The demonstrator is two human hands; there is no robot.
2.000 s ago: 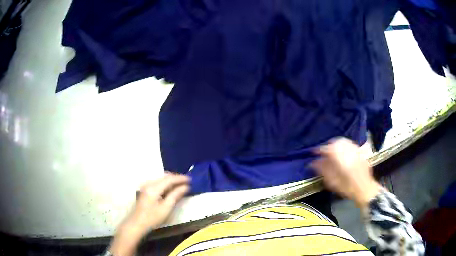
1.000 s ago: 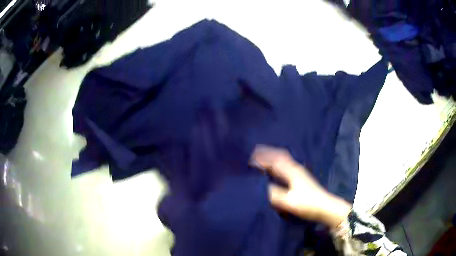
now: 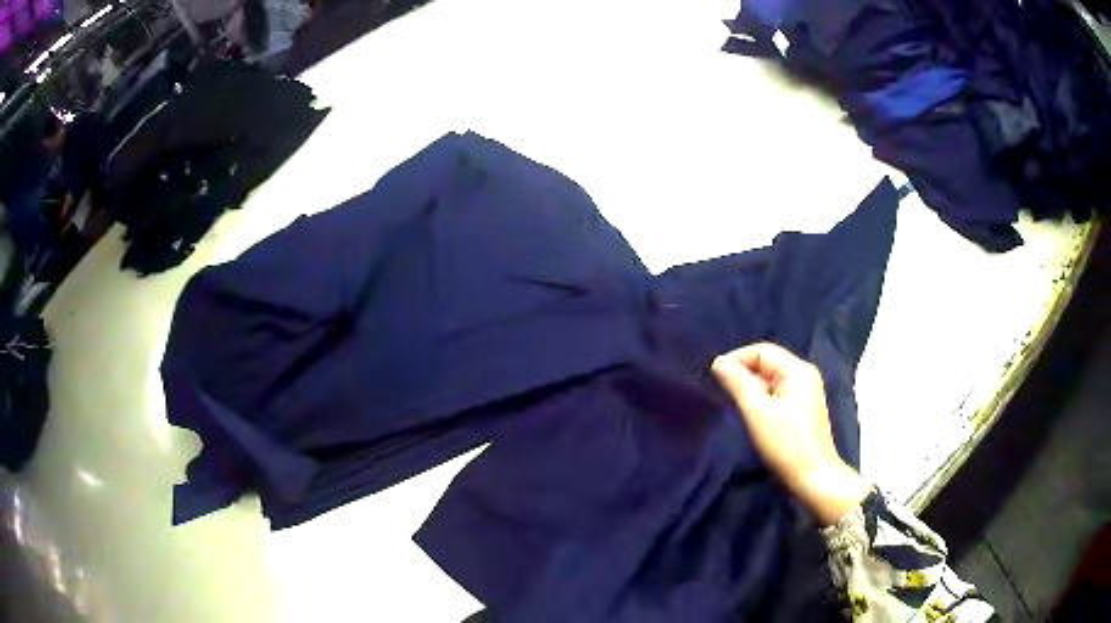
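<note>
A large matte navy garment piece (image 3: 487, 316) lies spread on the glossy white table (image 3: 378, 560), with folds and a seam running across it. Its lower part reaches the bottom edge of the picture. My right hand (image 3: 780, 396) is over its right part, thumb and fingertips pinched together on the navy cloth near a fold. The patterned sleeve cuff shows behind the wrist. My left hand is not in view.
A crumpled navy garment heap (image 3: 975, 110) with a bright blue patch lies at the far right. Black fabric pieces (image 3: 201, 152) lie at the far left. The table's worn edge (image 3: 1011, 402) curves down the right side, with the floor beyond.
The view has tilted up and shows more of the far table. The garment's lower part has been drawn rightward and its near flap shifted. My left hand, seen two seconds ago, is out of view.
</note>
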